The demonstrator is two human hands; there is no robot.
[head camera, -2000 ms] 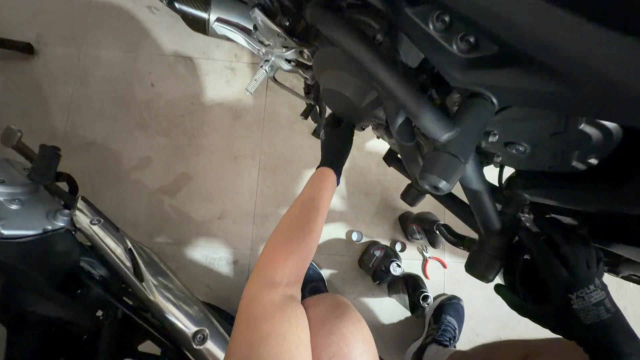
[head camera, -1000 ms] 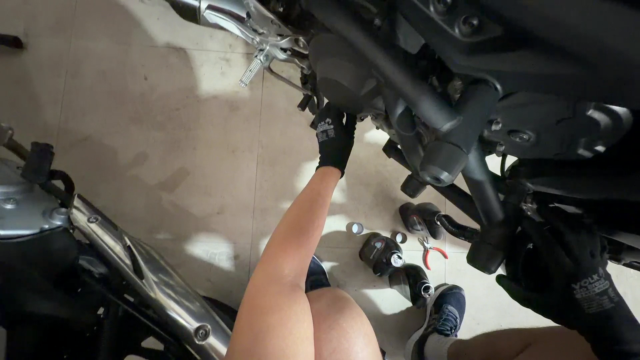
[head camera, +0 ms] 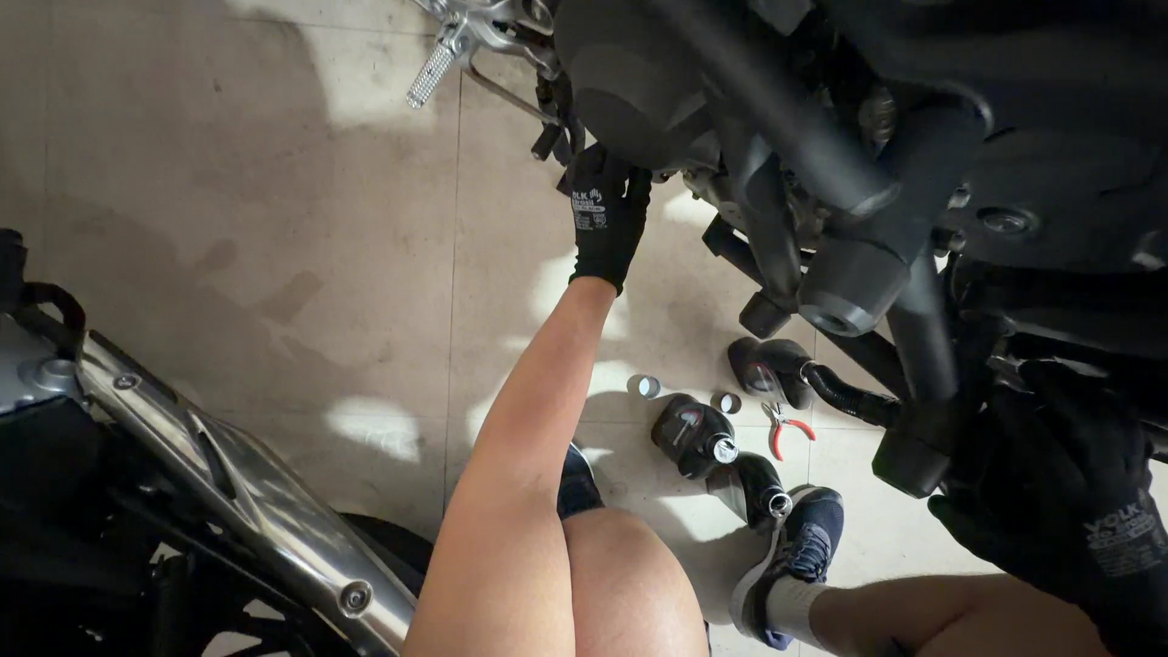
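Note:
My left hand (head camera: 610,214), in a black work glove, reaches up under the dark engine cover (head camera: 630,82) of a motorcycle, its fingertips hidden behind the underside. At the right, my right hand (head camera: 1058,474), gloved the same way, is against dark parts low on the motorcycle, beside the black crash bar (head camera: 923,319) and its end slider (head camera: 912,452). Shadow hides what its fingers touch. Between the hands, a black frame slider (head camera: 853,283) sticks out from the motorcycle. A silver footpeg (head camera: 432,75) juts out at the upper left of my left hand.
On the tiled floor stand several dark bottles (head camera: 680,429), some uncapped, with two loose caps (head camera: 649,387) and red-handled pliers (head camera: 790,429) near them. A second motorcycle's metal exhaust (head camera: 265,502) lies at the lower left. My shoe (head camera: 808,538) is beside the bottles.
Over the two seconds my left hand has turned, so that the printed back of its glove shows. My right hand remains by the same low parts of the motorcycle.

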